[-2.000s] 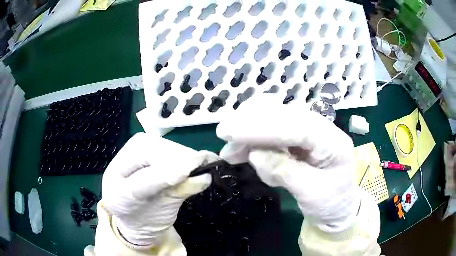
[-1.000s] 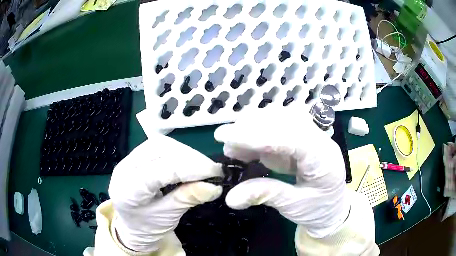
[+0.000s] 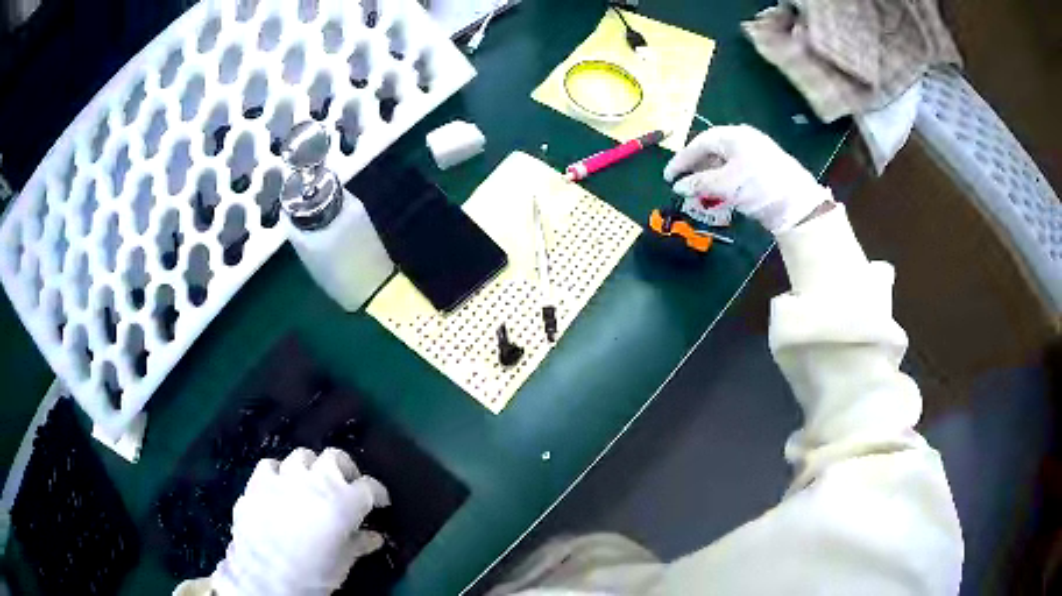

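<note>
My left hand (image 3: 297, 524), white-gloved, is low over the black foam pad (image 3: 413, 472), its fingers curled among small black stemmed parts (image 3: 262, 413). Whether it grips one is hidden. My right hand (image 3: 745, 175), also gloved, is at the bench's right edge, fingertips bent over a small white card with a red spot (image 3: 707, 207). I cannot tell if it grips the card. An orange-and-black tool (image 3: 681, 231) lies just below that hand. Two black parts, one (image 3: 509, 346) left of the other (image 3: 550, 323), lie on the dotted card (image 3: 582, 239), with a thin stick (image 3: 540, 247).
A white foam tray (image 3: 117, 233) fills the upper left, with a white metal-topped bottle (image 3: 344, 250) and black phone (image 3: 448, 250) beside it. A black tray (image 3: 70, 512) is lower left. A white block (image 3: 455, 143), pink pen (image 3: 615, 155), yellow ring (image 3: 603, 90) and cloth (image 3: 856, 52) are beyond.
The view has swung right. My hands, earlier together over the black pad, are now far apart, the right one out at the bench edge. The phone and the two parts on the dotted card now show.
</note>
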